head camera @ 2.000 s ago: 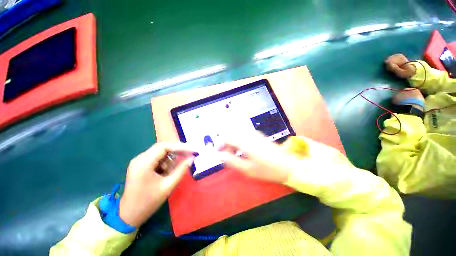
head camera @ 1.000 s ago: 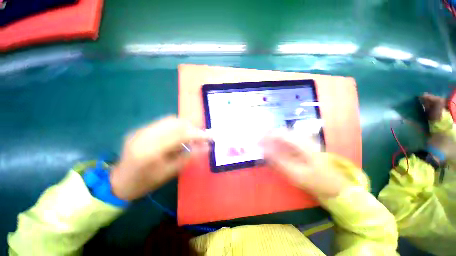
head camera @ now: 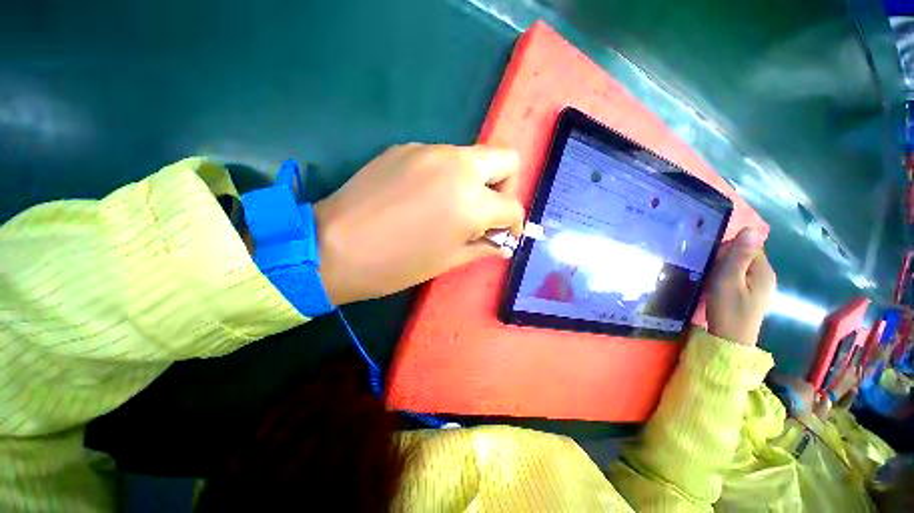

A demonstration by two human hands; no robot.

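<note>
A tablet point(head camera: 623, 235) with a bright lit screen, a small red figure and a dark box lies tilted in view on a red-orange foam pad point(head camera: 561, 376). My left hand point(head camera: 426, 215), with a blue strap point(head camera: 284, 240) on the wrist, pinches a small white and silver plug point(head camera: 504, 239) at the tablet's left short edge. Whether the plug is fully in the port cannot be told. My right hand point(head camera: 740, 289) is at the right short edge, its fingers around the edge of the tablet or pad; which one it grips is unclear.
The glossy dark-green belt point(head camera: 180, 90) runs behind and to the left. A thin blue cord point(head camera: 359, 346) hangs from my left wrist. At the right are a neighbouring worker's yellow sleeve point(head camera: 817, 466) and another red-orange pad point(head camera: 838, 336) with a dark tablet.
The view has tilted and moved closer. My left hand has come to the tablet's left edge with the plug. My right hand has moved from over the screen to the right edge.
</note>
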